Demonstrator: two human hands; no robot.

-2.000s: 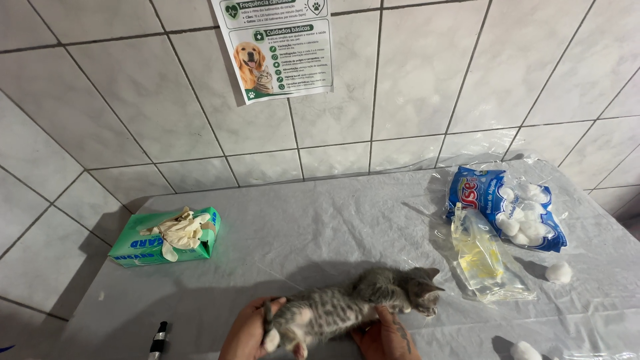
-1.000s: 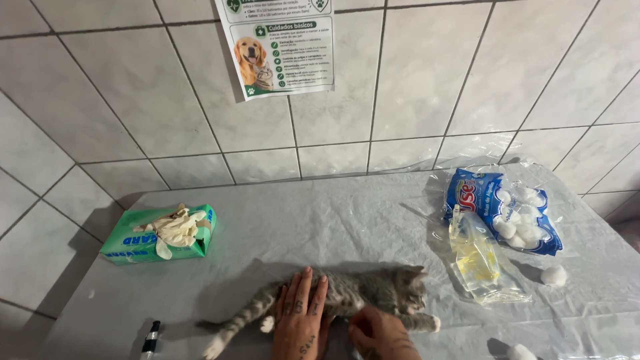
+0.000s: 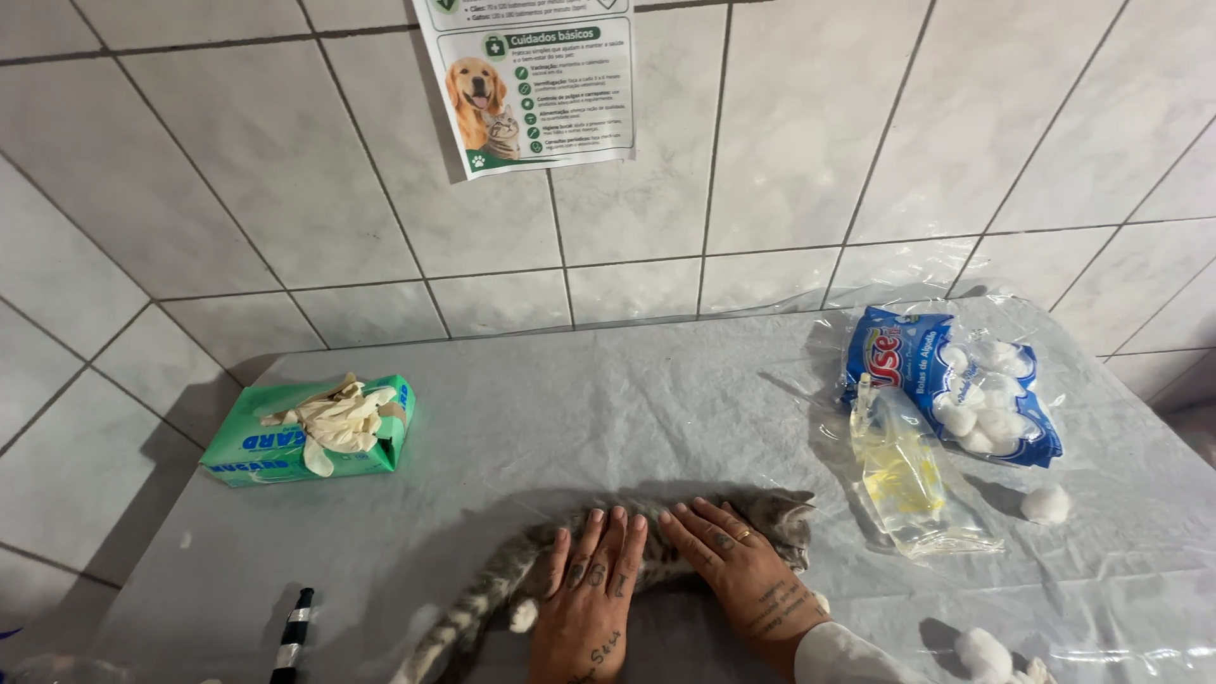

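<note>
A grey tabby kitten (image 3: 655, 560) lies on its side on the covered table, its head at the right and its striped tail at the lower left. My left hand (image 3: 587, 594) rests flat over its hindquarters and belly, fingers slightly apart. Over the chest and shoulder, just behind the head, lies my right hand (image 3: 727, 565), palm down, with a ring on one finger. Neither hand grips the kitten. The hands partly hide its body and legs.
A green glove box (image 3: 304, 465) with pale gloves (image 3: 347, 423) on top stands at the left. At the right lie a blue bag of cotton balls (image 3: 988, 399), a clear pouch of yellowish liquid (image 3: 907, 475) and loose cotton balls (image 3: 1045, 503). A black-and-white tube (image 3: 293, 635) lies at lower left.
Two seconds ago both hands were around the kitten at its rear and chest; now they lie flat on it. Since one second ago, my right hand has flattened from a curled pose.
</note>
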